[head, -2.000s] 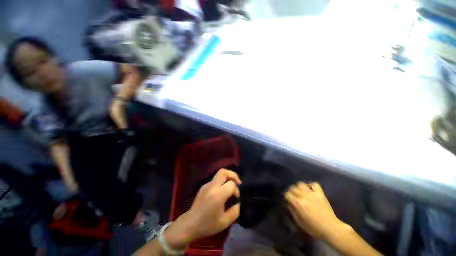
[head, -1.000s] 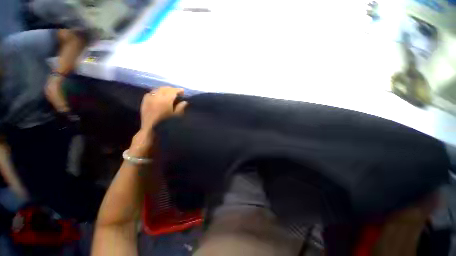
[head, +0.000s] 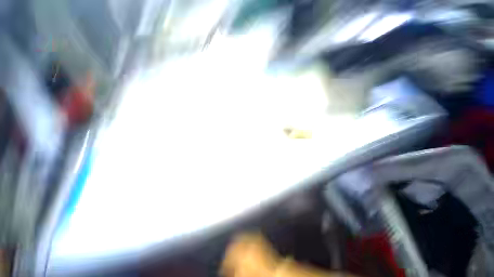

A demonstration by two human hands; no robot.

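Observation:
The picture is strongly blurred. One hand, which looks like my right hand [head: 249,257], shows at the bottom edge below the table front, with its forearm running off to the right. Its fingers are smeared, so whether it is open or holds anything cannot be told. My left hand is not in view. The white machine table [head: 200,162] is overexposed above the hand. No black garment piece can be made out on it or in the hand.
A pale basket [head: 401,227] with dark cloth [head: 447,232] inside stands below right. A small tan-gold thing [head: 298,133] lies on the table's right part. A blue strip [head: 78,186] runs along the left side. Blurred cloth heaps fill the upper right.
The view has swung to the right. The black garment piece, earlier spread along the table's front edge, and the left hand at its edge are out of sight. The seated person is no longer recognisable.

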